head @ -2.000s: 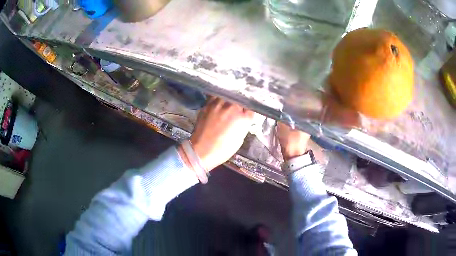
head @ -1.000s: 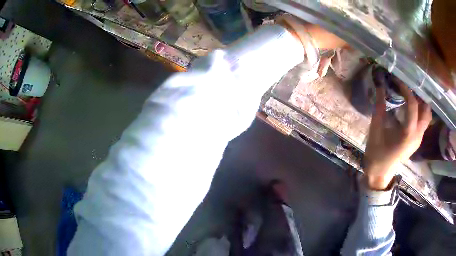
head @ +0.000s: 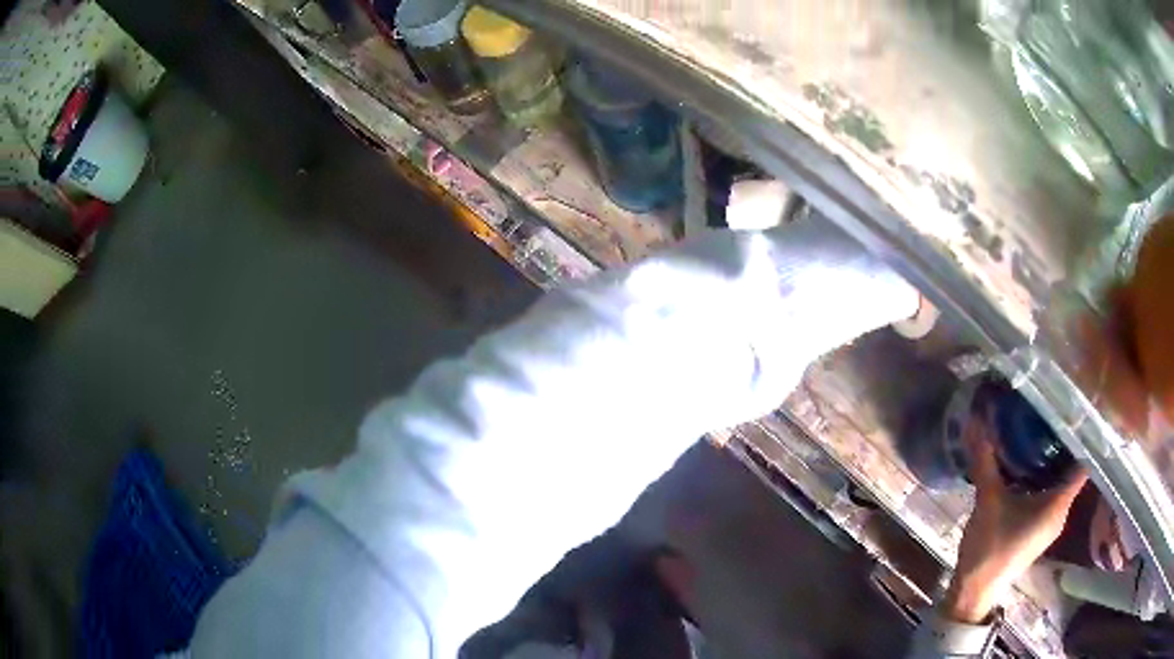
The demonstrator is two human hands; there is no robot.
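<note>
My left arm in a pale sleeve reaches between two shelf levels. A strip of wrist with a pale band shows; the hand is hidden under the upper shelf point(head: 824, 142). My right hand point(head: 1011, 515) is at the lower shelf point(head: 888, 451), its fingers around a dark, round, shiny object point(head: 1024, 431), perhaps a bottle seen end-on. The upper shelf edge partly covers this object.
On the lower shelf stand a dark blue bottle point(head: 631, 142), a yellow-lidded jar point(head: 509, 58) and a grey-lidded jar point(head: 438, 45). Clear glassware point(head: 1094, 90) and an orange item point(head: 1152, 309) are above. A white bucket point(head: 103, 155) and blue item point(head: 142, 566) are lower left.
The view has shifted left, showing more of the lower shelf. My left hand has gone deeper under the upper shelf. The dark round object now shows more clearly at my right hand.
</note>
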